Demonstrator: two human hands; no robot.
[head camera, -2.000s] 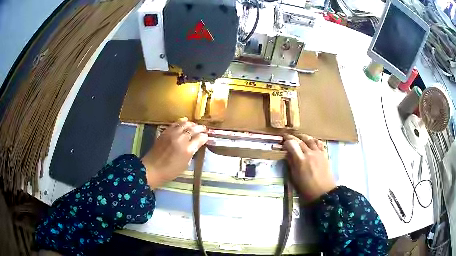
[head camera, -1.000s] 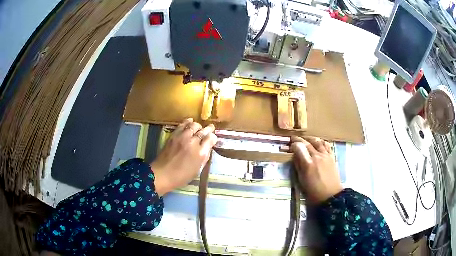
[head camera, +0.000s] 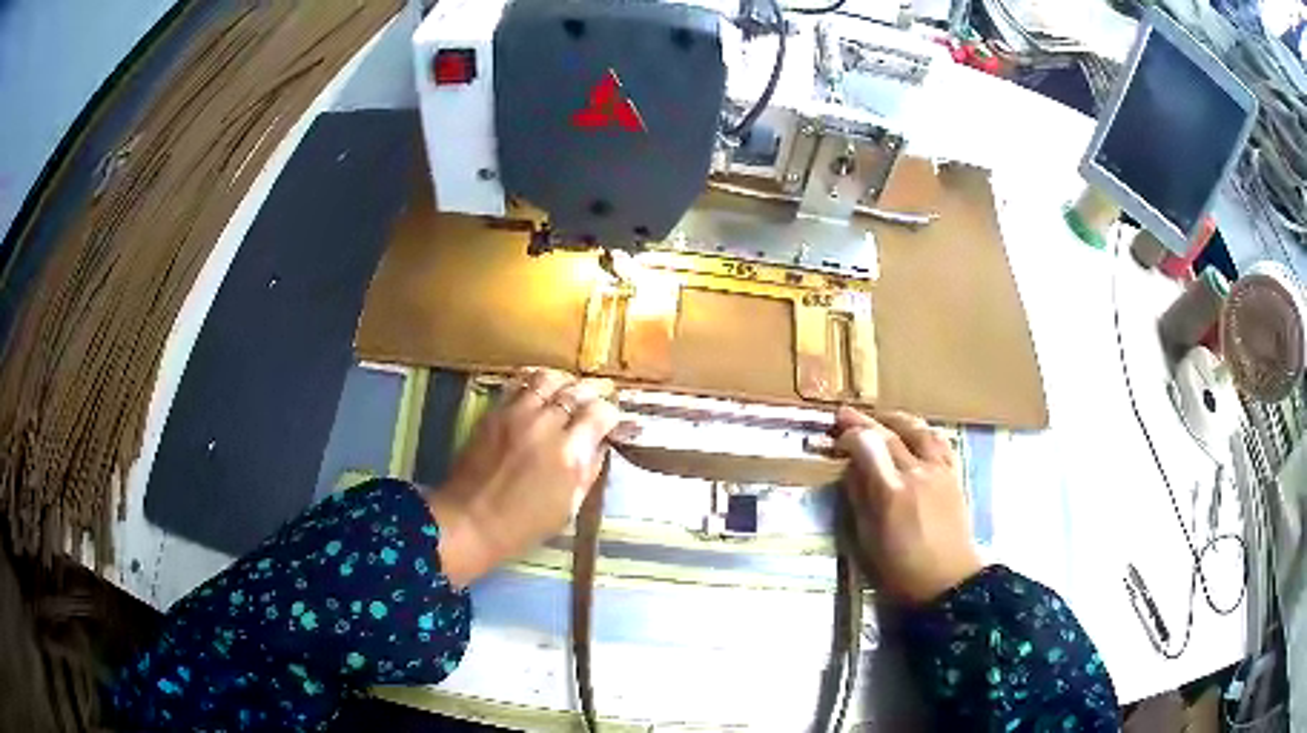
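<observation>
A brown handle strap (head camera: 731, 465) lies across the bed in front of the clamp, its two sides hanging down toward me. My left hand (head camera: 533, 465) holds its left bend and my right hand (head camera: 906, 501) its right bend, both bare, with fingertips at the near edge of a wide brown bag panel (head camera: 946, 301). The panel lies flat under the yellow-brass clamp (head camera: 734, 272), whose two slotted feet rest over it. The grey head of the pattern sewer (head camera: 609, 129) is above the left foot. The strap parts under my fingers are hidden.
A strap pile (head camera: 129, 272) lies at far left beside a dark mat (head camera: 273, 344). At right are a grey screen (head camera: 1168, 129), thread cones (head camera: 1197, 312), a small round fan (head camera: 1264, 332), a thin cable and dark snips (head camera: 1147, 604). Pale template plates with yellow tape (head camera: 674, 573) lie beneath the strap.
The clamp and panel sit slightly lower in the picture, and both hands with the strap have shifted slightly down with them. The hands keep their hold on the strap.
</observation>
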